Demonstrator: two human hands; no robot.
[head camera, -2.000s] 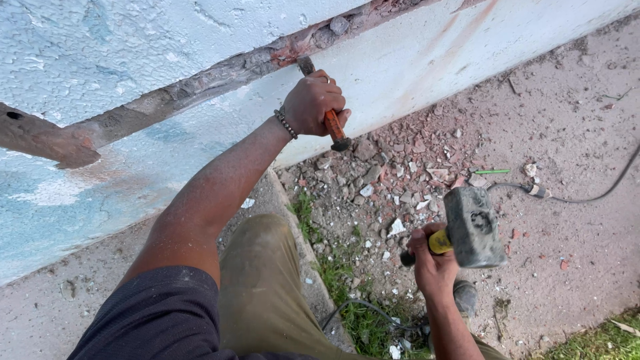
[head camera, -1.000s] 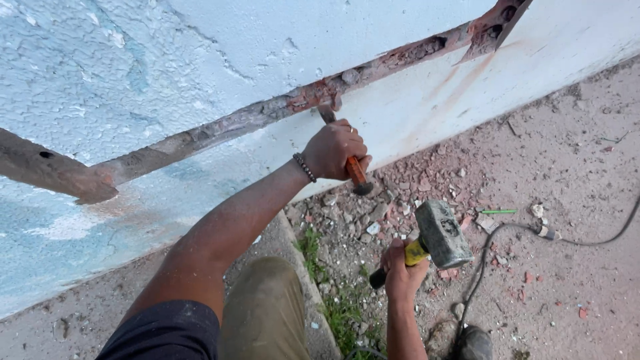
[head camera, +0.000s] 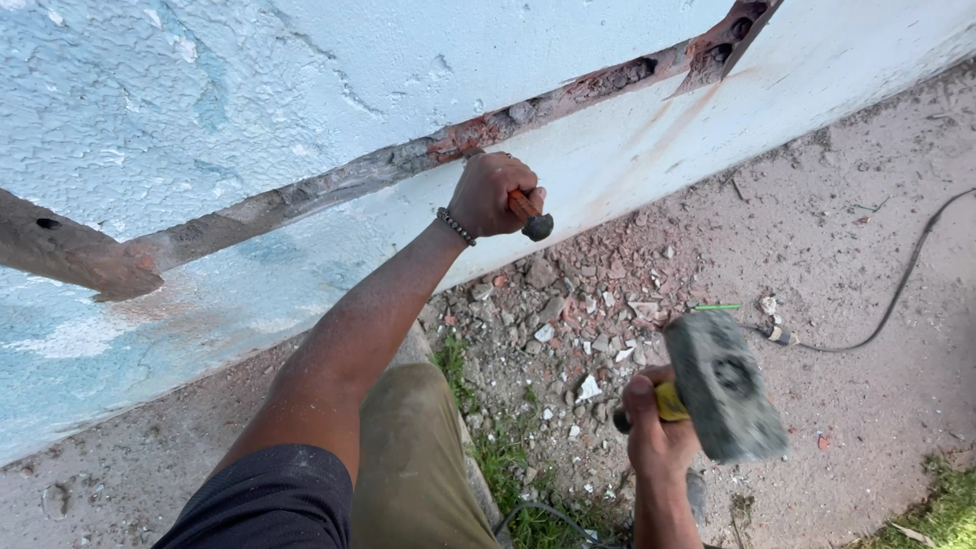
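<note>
My left hand (head camera: 497, 194) is closed around an orange cold chisel (head camera: 526, 206), its dark struck end toward me and its tip at the lower edge of a rough channel (head camera: 389, 162) cut in the light blue painted wall (head camera: 252, 107). Reddish masonry shows inside the channel beside the tip. Lower right, my right hand (head camera: 662, 427) grips the yellow and black handle of a club hammer (head camera: 724, 385). The grey hammer head is held over the ground, apart from the chisel.
Broken masonry and plaster rubble (head camera: 564, 313) lies along the wall's foot. A dark cable (head camera: 900, 293) with a connector (head camera: 779, 334) runs over the ground at right, near a thin green strip (head camera: 718, 306). Grass (head camera: 499, 465) grows beside a concrete edge (head camera: 476, 488).
The view has shifted. Both hands keep their tools, and the chisel tip stays near the channel's lower edge. The hammer head has tilted differently.
</note>
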